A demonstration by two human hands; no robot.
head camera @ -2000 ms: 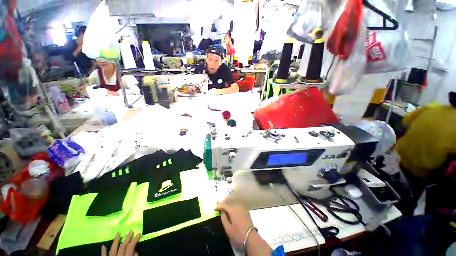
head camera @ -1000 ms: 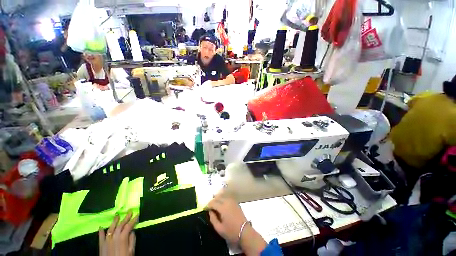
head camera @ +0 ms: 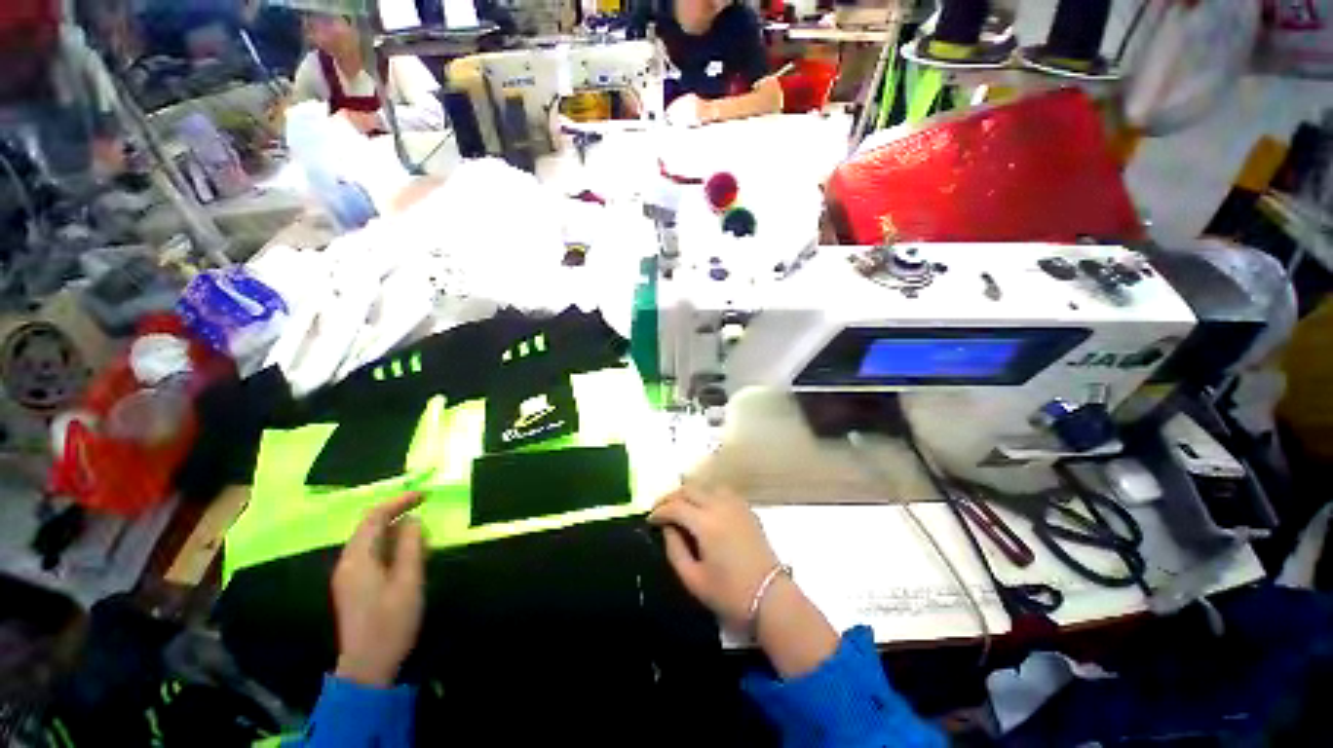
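The neon panel (head camera: 274,504) with black blocks lies left of the needle area. The black panel (head camera: 541,621) lies along its near edge. My left hand (head camera: 380,585) is over their border, fingers slightly bent and apart, no cloth visibly gripped. My right hand (head camera: 724,548) has its fingertips curled on the black panel's edge, just below the presser foot area (head camera: 695,424); its thumb is partly hidden. The logo panel (head camera: 529,414) lies flat behind the black block. The white sewing machine (head camera: 936,314) stands behind right; glare hides the needle.
Right of my right hand are reddish-handled snips (head camera: 999,529), black shears (head camera: 1094,538) and a grey tray (head camera: 1210,504). A red folder (head camera: 987,176) stands behind the machine. White fabric (head camera: 344,300) is heaped back left. Two people sit at machines beyond.
The view has tilted down, so the work shows higher. My left hand has lifted somewhat from its flat spread on the fabric and its fingers have bent. My right hand stays at the fabric edge.
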